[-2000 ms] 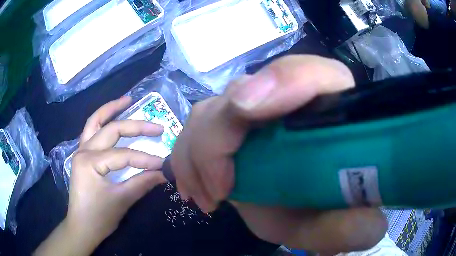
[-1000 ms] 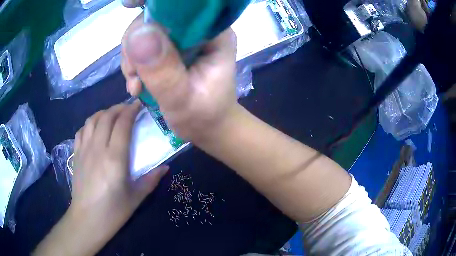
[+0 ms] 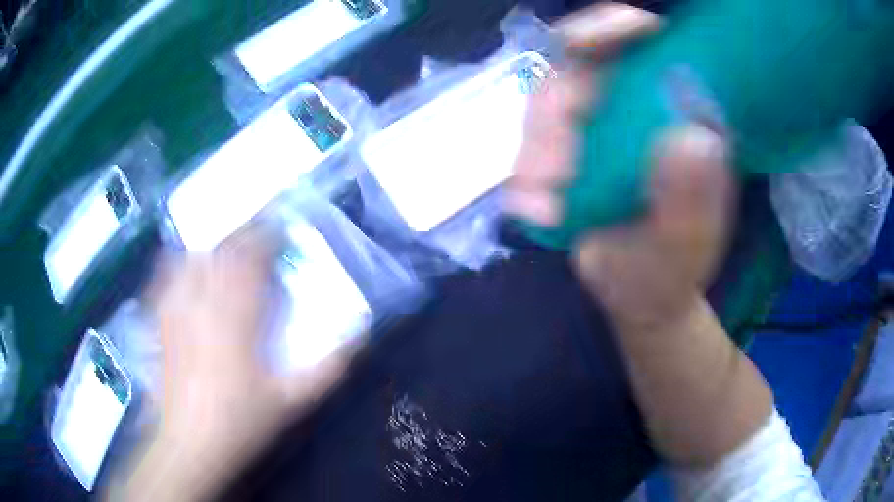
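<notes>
My left hand [image 3: 221, 343], blurred, lies with thumb and fingers spread over a white housing [image 3: 319, 304] in clear film; its thumb is at the housing's lower edge. Whether it grips the housing is unclear. My right hand [image 3: 652, 216] is wrapped around the teal-green electric screwdriver [image 3: 627, 127], raised at the upper right and blurred. The screwdriver's tip cannot be made out. Small silvery screws [image 3: 422, 446] lie scattered on the dark mat [image 3: 529, 363], below and right of the housing.
Several more white housings with green boards lie in film, one at top centre [image 3: 446, 147], one beside it [image 3: 255, 167], others at left [image 3: 90, 412]. A white edge line [image 3: 74, 78] curves at upper left. A crumpled clear bag [image 3: 833, 206] is at right, above striped stacks [image 3: 863, 456].
My right hand has moved right with the screwdriver, away from the housing. The view has shifted, showing more housings at left. My left hand remains at the housing.
</notes>
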